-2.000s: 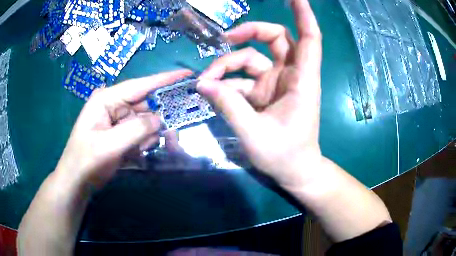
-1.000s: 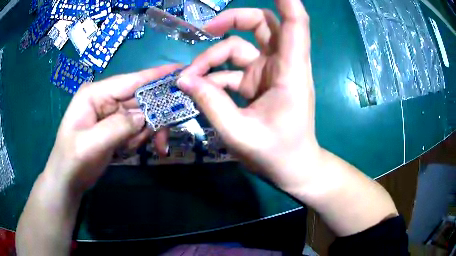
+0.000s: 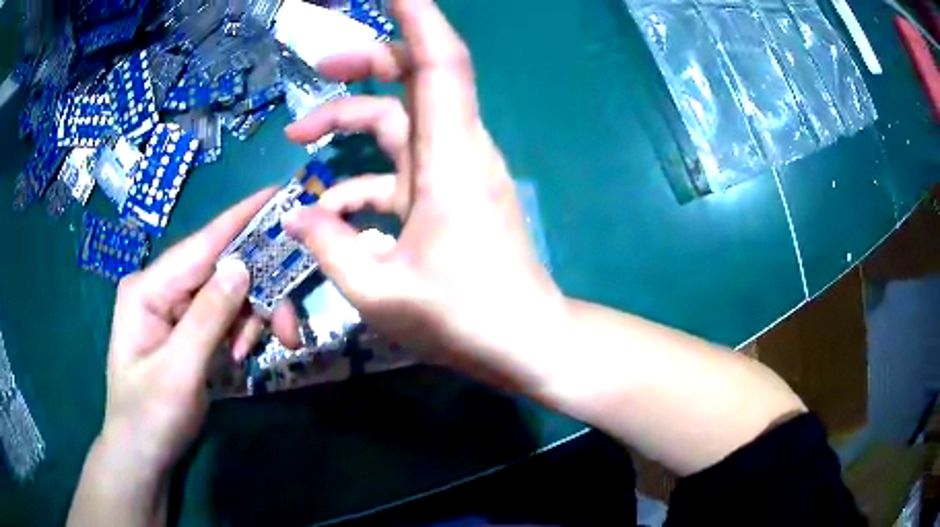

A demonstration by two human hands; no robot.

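Note:
A small circuit board, pale with a fine pattern and blue patches, is held tilted above the bench. My left hand grips its left and lower edge between thumb and fingers. My right hand has thumb and index finger at its upper right edge, with the other fingers spread. A small blue and orange-brown patch shows by the right fingertips; I cannot tell what it is. Below the hands a row of boards lies flat on the bench, partly hidden by both hands and glare.
A heap of blue boards lies at the upper left of the green bench. A clear pocketed sheet lies at the upper right, beside a narrow white strip and a red item. Brown cardboard shows below the bench edge.
Both hands and the held board have shifted left and down in view, and the board is tilted more steeply. The clear film by my right fingers no longer shows. The view has turned, shifting the bench items.

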